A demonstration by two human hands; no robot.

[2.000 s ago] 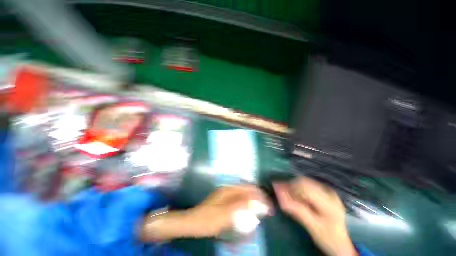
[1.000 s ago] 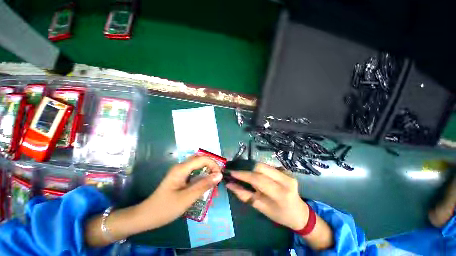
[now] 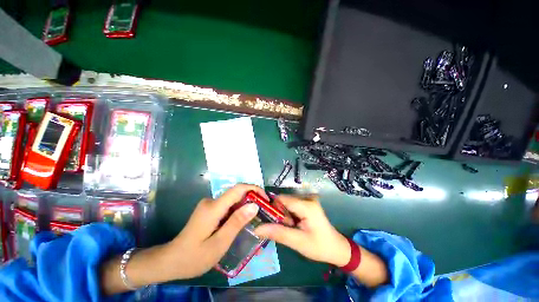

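Note:
A red housing (image 3: 239,258) with a dark and green inside is tilted above the light blue sheet (image 3: 231,147). My left hand (image 3: 221,227) holds it from the left, thumb on its face. My right hand (image 3: 307,227) grips its upper right edge with thumb and fingers. A dark slim piece shows at the right fingertips; what it is cannot be told. Small black parts (image 3: 348,168) lie in a loose heap on the bench, right of the sheet.
A black bin (image 3: 366,76) with more black parts stands at upper right. A clear blister tray (image 3: 155,147) with red units is at left, a red unit with a screen (image 3: 47,150) on top. The green conveyor (image 3: 224,56) carries red units. Another person's blue sleeve (image 3: 502,280) shows at lower right.
From the blurred earliest view, the scene has become sharp. Since one second ago, my right hand has closed onto the housing's upper edge, and the housing has turned and tilted. The belt units shifted left.

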